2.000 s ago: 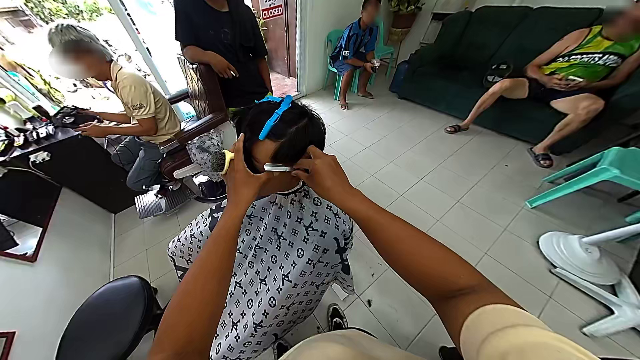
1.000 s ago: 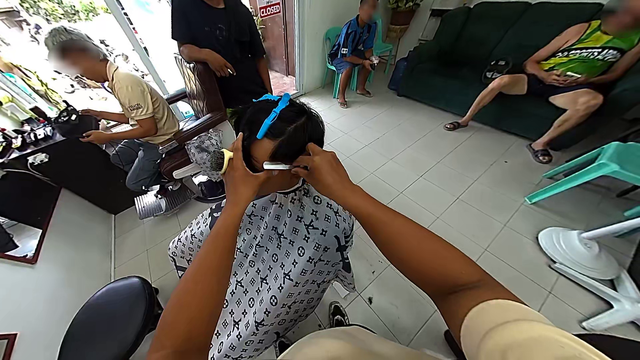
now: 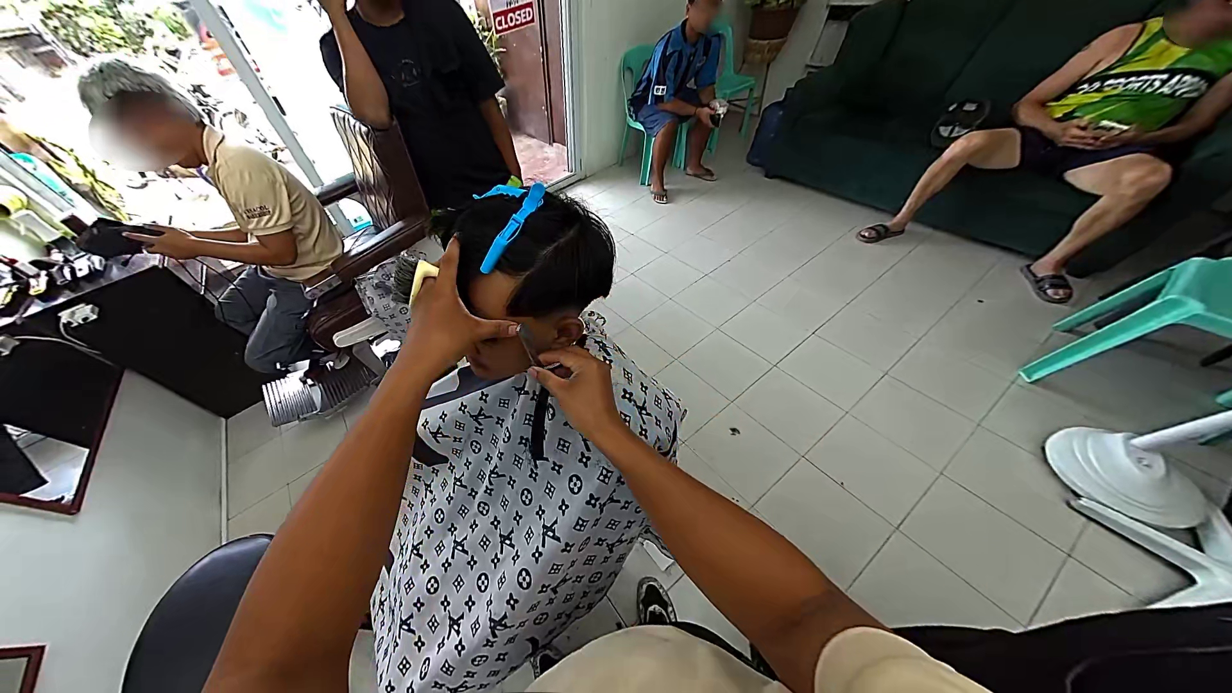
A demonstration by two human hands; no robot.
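A seated person wears a white barber cape (image 3: 510, 520) with a dark printed pattern. Blue hair clips (image 3: 513, 229) hold up part of the dark hair (image 3: 568, 255). Between the fingers of my right hand (image 3: 580, 390) is a straight razor (image 3: 527, 346), its blade against the side of the face in front of the ear. My left hand (image 3: 448, 322) rests on the person's head, thumb on the cheek close to the razor. A yellow-backed brush (image 3: 421, 279) shows beside my left fingers; its bristles point left, and how it is held is partly hidden.
A black round stool (image 3: 197, 616) stands at lower left. Behind the cape are a brown barber chair (image 3: 380, 192) and two other people. Two more people sit farther back, one on a green sofa (image 3: 866, 115). At right are a green plastic chair (image 3: 1145, 313) and a white fan base (image 3: 1121, 476).
The person's head has turned, showing the side of the face. My right hand and razor have moved from the hair to in front of the ear. The standing person's arm is now raised.
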